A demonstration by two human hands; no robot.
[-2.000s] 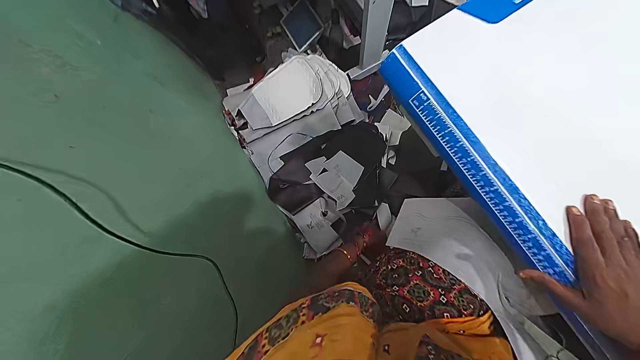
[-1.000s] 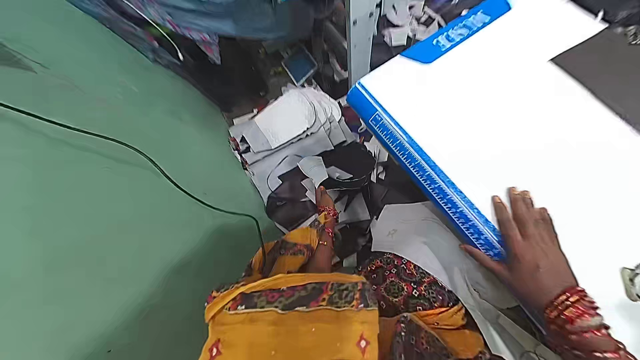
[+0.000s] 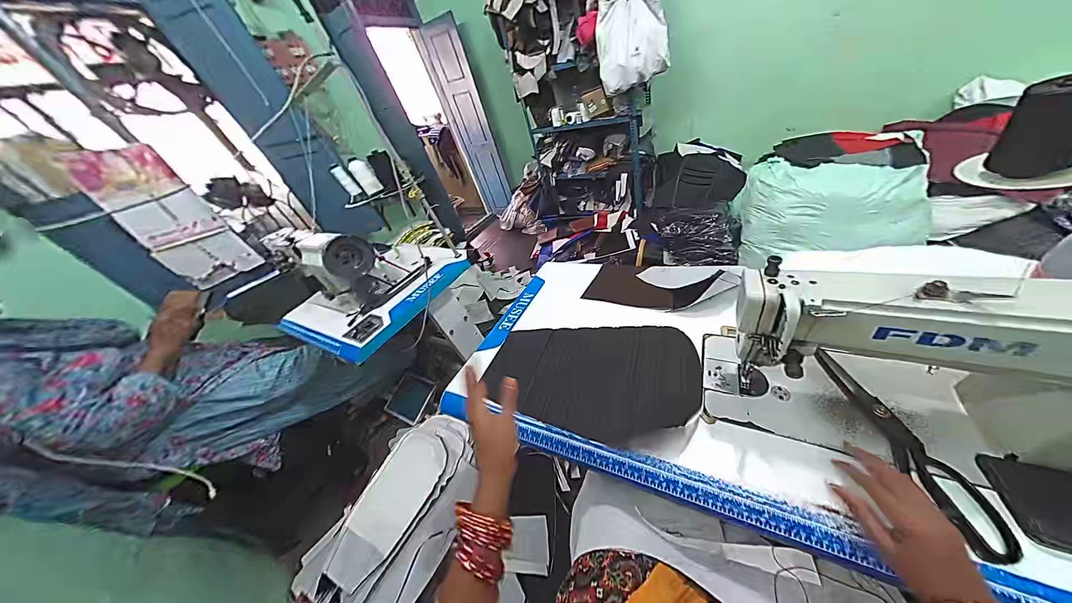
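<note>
A black fabric panel with rounded corners (image 3: 599,377) lies on the white sewing table (image 3: 636,318), left of the needle area of a white industrial sewing machine (image 3: 904,318). My left hand (image 3: 494,423), fingers raised and apart, is at the panel's front left edge; whether it touches the fabric I cannot tell. Over the table's front right part is my right hand (image 3: 904,515), fingers spread and slightly blurred, beside the handles of large black scissors (image 3: 883,414). Neither hand holds anything. Behind the panel lies a darker cloth piece (image 3: 645,289).
Stacked pale cut pieces (image 3: 402,494) sit below the table's left corner. At left, a co-worker's hand (image 3: 174,331) is near a second sewing machine (image 3: 335,260). A packed shelf (image 3: 586,126) and a large stuffed bag (image 3: 833,209) stand behind.
The view has swung up from the floor to the table and room. My left hand, down among the scraps a second ago, is now raised at the table edge.
</note>
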